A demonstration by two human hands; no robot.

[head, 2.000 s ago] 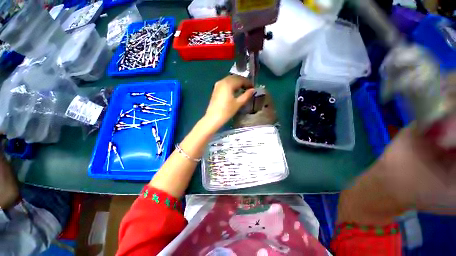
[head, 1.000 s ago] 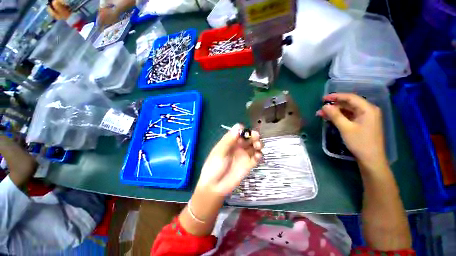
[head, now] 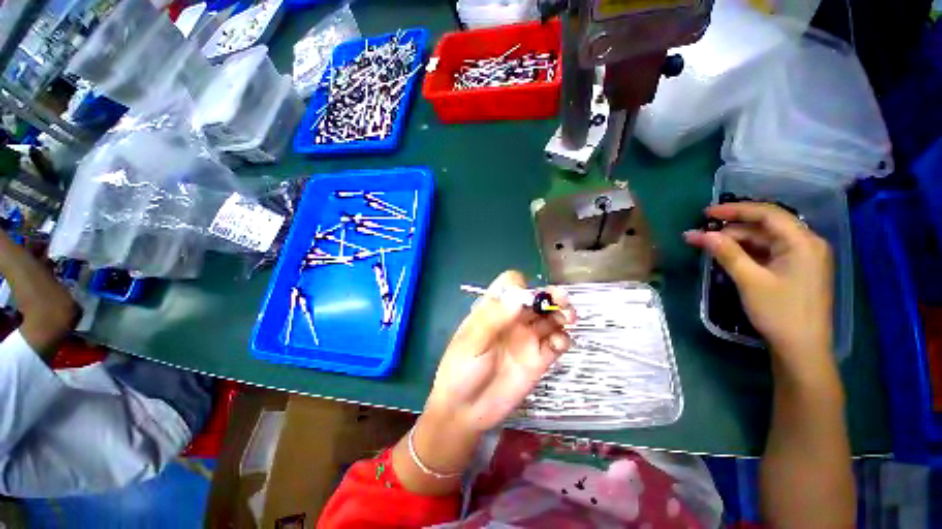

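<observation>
My left hand (head: 494, 351) is raised palm up over the left edge of the clear tub of pins (head: 609, 356). It holds a pin (head: 475, 289) between thumb and fingers, with a dark ring (head: 543, 302) at its right end. My right hand (head: 770, 271) is over the clear tub of black rings (head: 839, 310), thumb and index finger pinched on a small dark thing, likely a black ring (head: 713, 221). The press fixture (head: 596, 240) stands between the hands with nothing visibly held in it. The press head (head: 646, 31) is above and behind it.
A blue tray with scattered pins (head: 341, 346) lies left. A heaped blue tray (head: 302, 139) and a red tray (head: 496, 106) are behind. Plastic bags (head: 134, 207) lie far left, near another person's arm (head: 36, 294). Clear lids (head: 806, 114) and blue bins (head: 899, 269) are right.
My left hand left the fixture and now holds a pin with a dark ring. My right hand came from the upper right to the ring tub. Since one second ago both hands have barely moved; the view shifted.
</observation>
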